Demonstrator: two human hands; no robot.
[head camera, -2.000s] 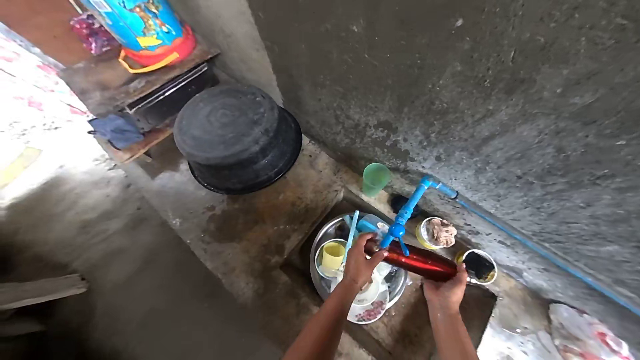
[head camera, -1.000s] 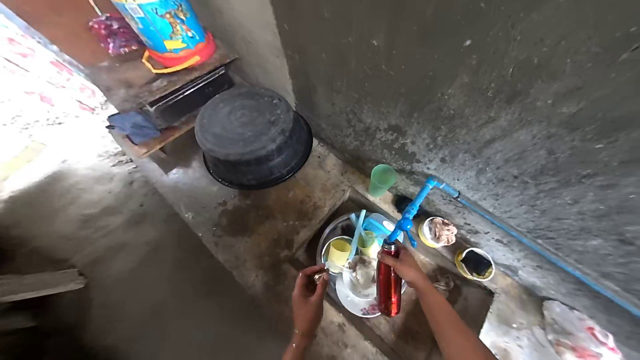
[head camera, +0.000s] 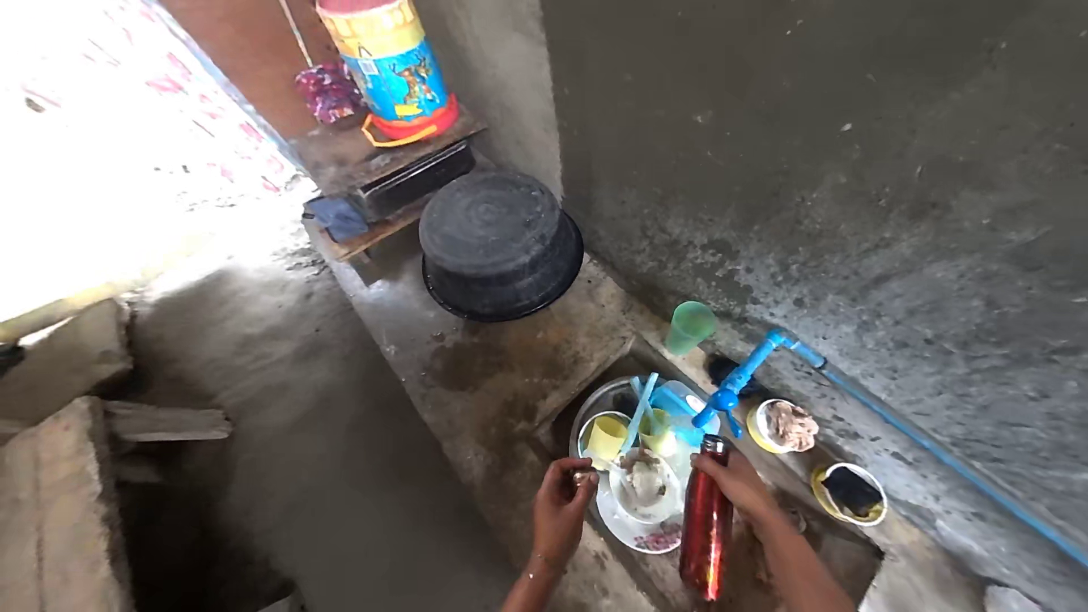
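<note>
My right hand (head camera: 738, 480) grips a shiny red metal bottle (head camera: 705, 535) near its neck; the bottle stands roughly upright below a blue plastic tap (head camera: 725, 399). My left hand (head camera: 561, 501) is left of the dishes, its fingertips closed on a small object too hidden to identify. Between the hands, a round metal basin (head camera: 595, 399) in the sunken sink holds yellow cups (head camera: 606, 438), a white bowl (head camera: 648, 489) with a whitish clump in it, a flowered plate (head camera: 637, 537) and light-blue plastic items (head camera: 676, 404).
A green plastic cup (head camera: 690, 326) stands by the wall. Right of the tap are a tub with a pinkish-beige wad (head camera: 789, 427) and a tub with a dark pad (head camera: 852, 495). An overturned black basin (head camera: 493, 238) sits on the concrete ledge. A colourful bucket (head camera: 399, 76) stands on a shelf.
Two seconds ago both hands held the red bottle tilted sideways under the tap. Now it is upright in my right hand alone, and my left hand has moved off to the left.
</note>
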